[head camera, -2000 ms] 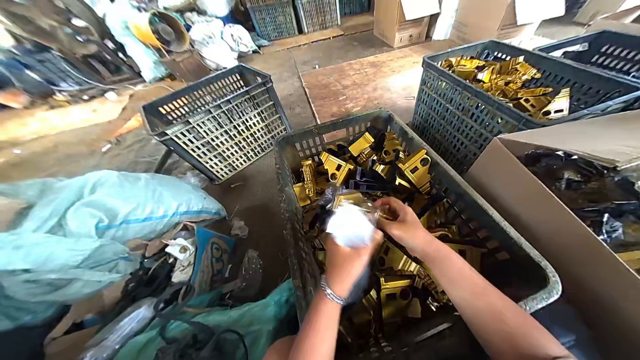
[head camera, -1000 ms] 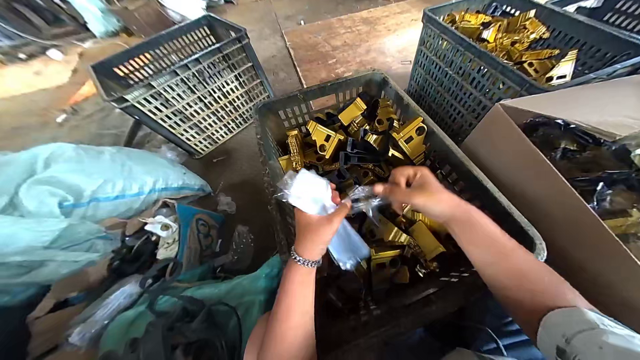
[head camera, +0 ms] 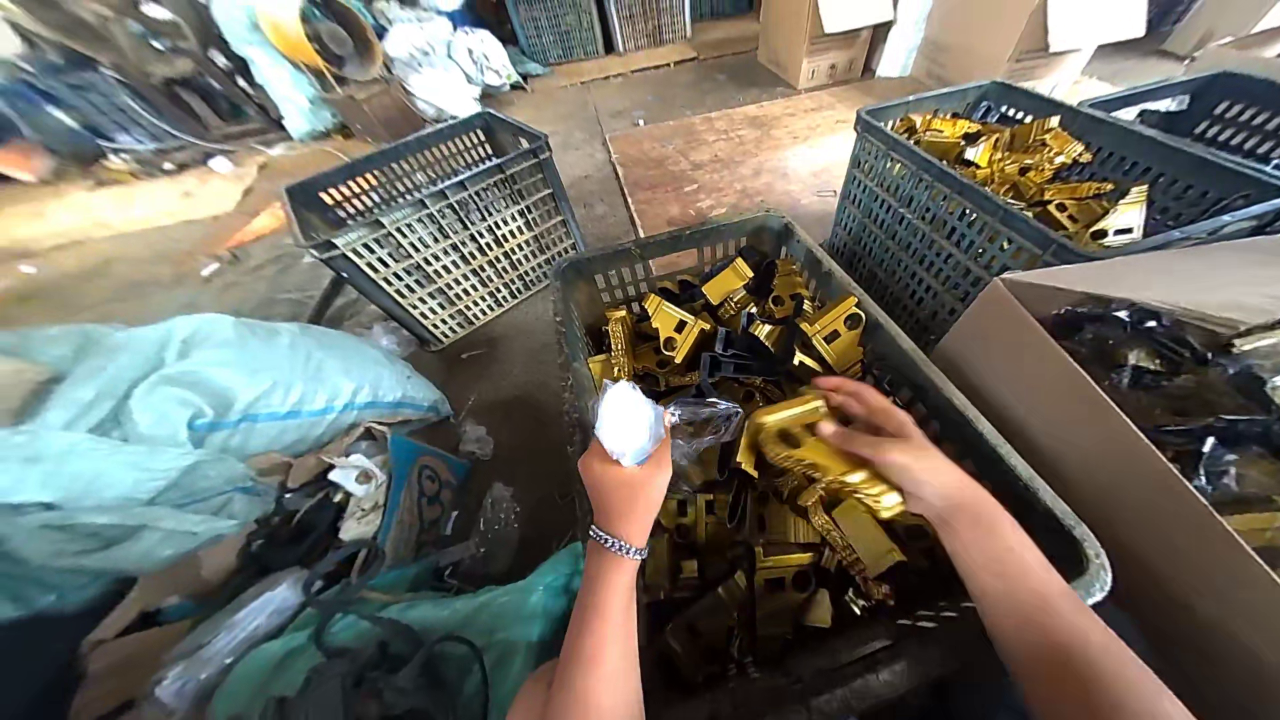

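My left hand (head camera: 625,485), with a chain bracelet at the wrist, grips a bunch of clear plastic bags (head camera: 630,422); one bag (head camera: 705,420) sticks out to the right. My right hand (head camera: 885,440) has its fingers on a gold-coloured part (head camera: 805,435) with cut-outs, blurred by motion. Both hands are over a dark plastic crate (head camera: 1010,505) of gold parts (head camera: 675,328), some with black pieces (head camera: 735,362) among them. Whether the gold part in my right hand is one piece or several, I cannot tell.
A slatted crate (head camera: 450,235) stands behind on the left, another crate (head camera: 930,245) with gold parts at the back right. At right is a cardboard box (head camera: 1090,420) with plastic-wrapped black items. Pale green woven sacks (head camera: 290,375) and scrap lie at left.
My right hand was at the plastic bags beside my left hand; it has moved right and now holds a gold part. My left hand still holds the bags.
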